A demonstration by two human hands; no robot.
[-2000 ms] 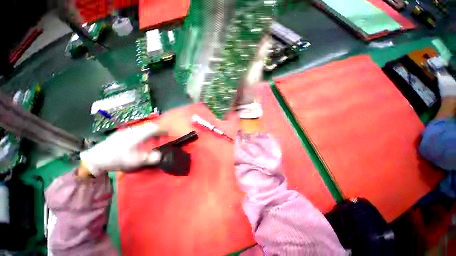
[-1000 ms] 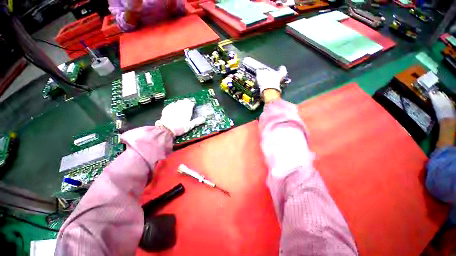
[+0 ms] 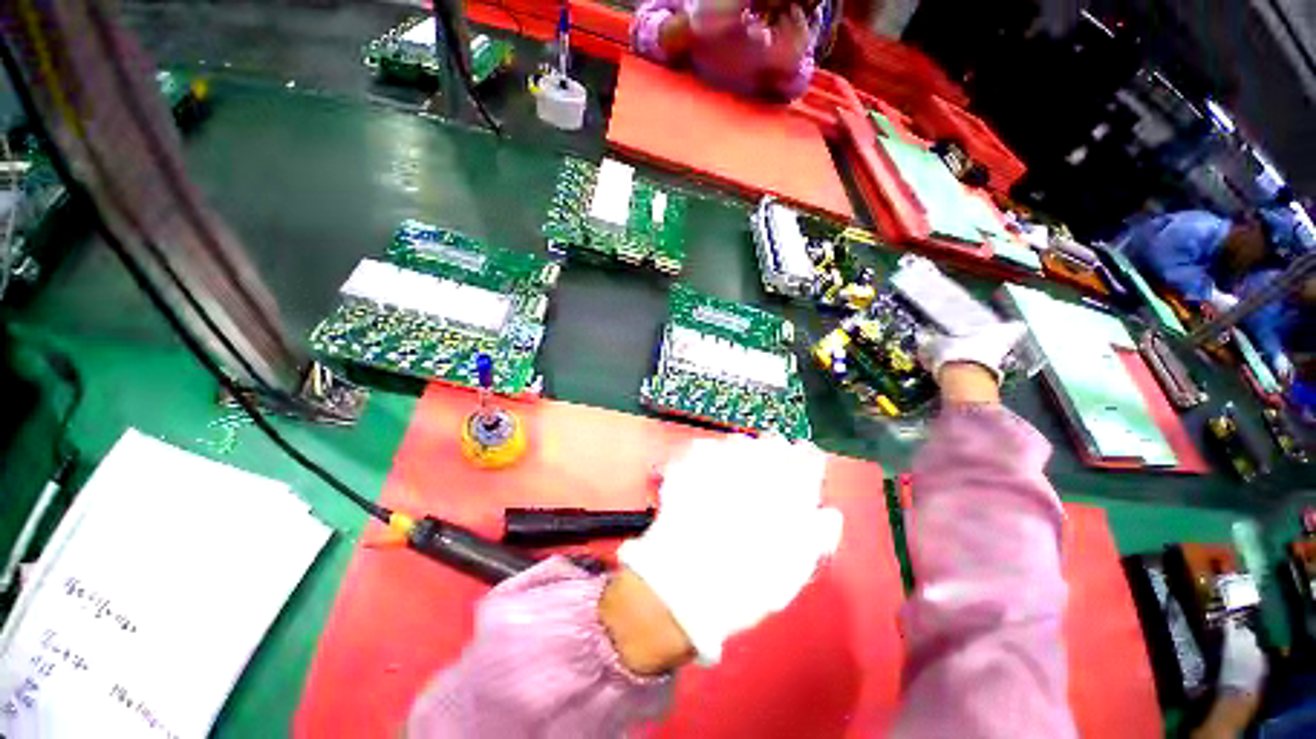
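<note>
My right hand (image 3: 981, 350), in a white glove, is at the silver heat sink (image 3: 941, 296) of a circuit board with yellow parts (image 3: 866, 354), its fingers around the heat sink's near end. The board rests on the bench. My left hand (image 3: 736, 541), gloved and blurred, is over the red-orange mat (image 3: 390, 657); its fingers point right and I cannot tell whether it holds anything. A black cylinder (image 3: 577, 524) lies left of it. A black handle with a cord (image 3: 469, 549) lies partly behind my left sleeve.
Green boards stand beyond the mat (image 3: 729, 361), (image 3: 433, 303), (image 3: 613, 217). A second heat-sink board (image 3: 816, 257) is behind mine. A yellow round item (image 3: 494, 438) stands on the mat. Handwritten paper (image 3: 159, 592) is left, a metal post (image 3: 145, 217) above it. People sit opposite and right.
The view has turned to the right. My left hand has left the green board and come back over the mat. My right hand stays at the heat-sink board.
</note>
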